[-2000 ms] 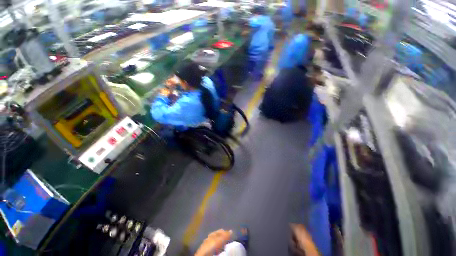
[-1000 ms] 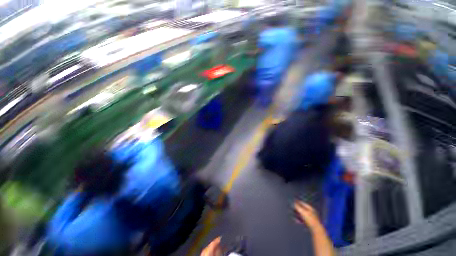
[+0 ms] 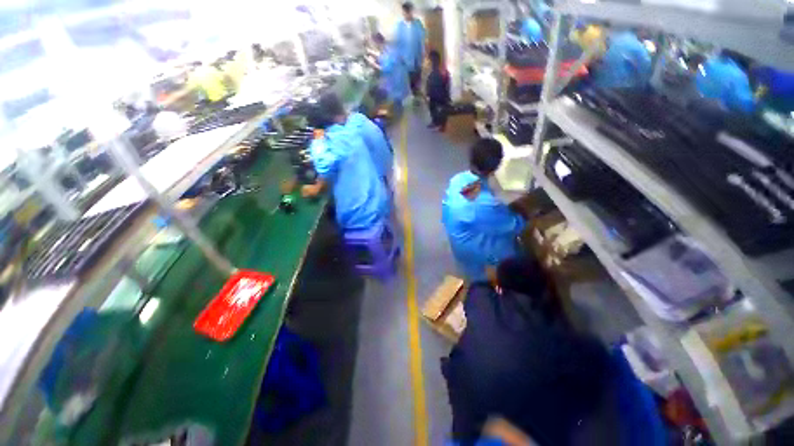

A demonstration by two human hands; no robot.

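My right hand (image 3: pixel 507 432) shows only as a small blurred piece at the bottom edge, in front of a person in dark clothing; its fingers and anything in it cannot be made out. My left hand is out of the picture. Nearest ahead on the right is that person in dark clothing (image 3: pixel 531 357), bent towards the rack. A red tray (image 3: pixel 235 304) lies on the green bench (image 3: pixel 187 375) to the left.
A grey aisle with a yellow line (image 3: pixel 413 348) runs ahead. An open carton (image 3: pixel 446 307) stands on the floor by a crouched or seated person in blue (image 3: pixel 474 222). Another blue-clad worker (image 3: pixel 359 174) sits on a purple stool (image 3: pixel 373 251). Storage racks (image 3: pixel 649 144) line the right.
The view has moved forward along the aisle. The wheel-like object and near left workers have left the picture. My left hand has gone out of view; my right is lower and mostly cut off.
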